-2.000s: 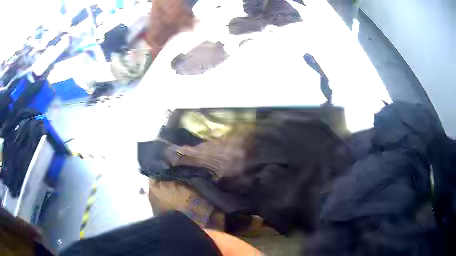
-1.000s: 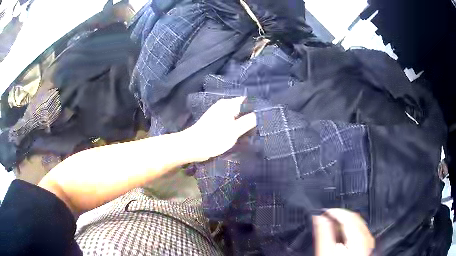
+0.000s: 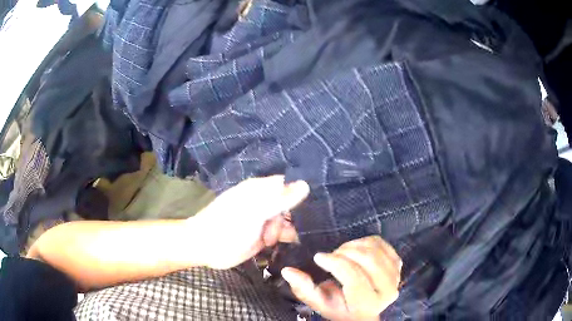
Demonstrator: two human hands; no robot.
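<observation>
A navy checked garment piece (image 3: 370,144) with pale grid lines lies across the heap in front of me, with smooth dark lining (image 3: 495,144) along its right side. My bare left hand (image 3: 251,219) reaches in from the left and pinches the lower left edge of the checked cloth between thumb and fingers. My bare right hand (image 3: 354,279) is just below and to the right, thumb and fingers apart, over dark cloth. Its wrist is cut off by the bottom edge of the picture.
Khaki cloth (image 3: 163,197) shows under the pile at left. Black cut pieces (image 3: 84,103) and a small brown striped piece (image 3: 28,175) are heaped at the far left. A white table surface (image 3: 34,44) shows at the upper left. My small-check apron (image 3: 188,298) is at the bottom.
The view has swung from the white table to the navy heap. Both hands have drawn closer together near the lower middle; more of the right hand shows, and the checked cloth lies more spread.
</observation>
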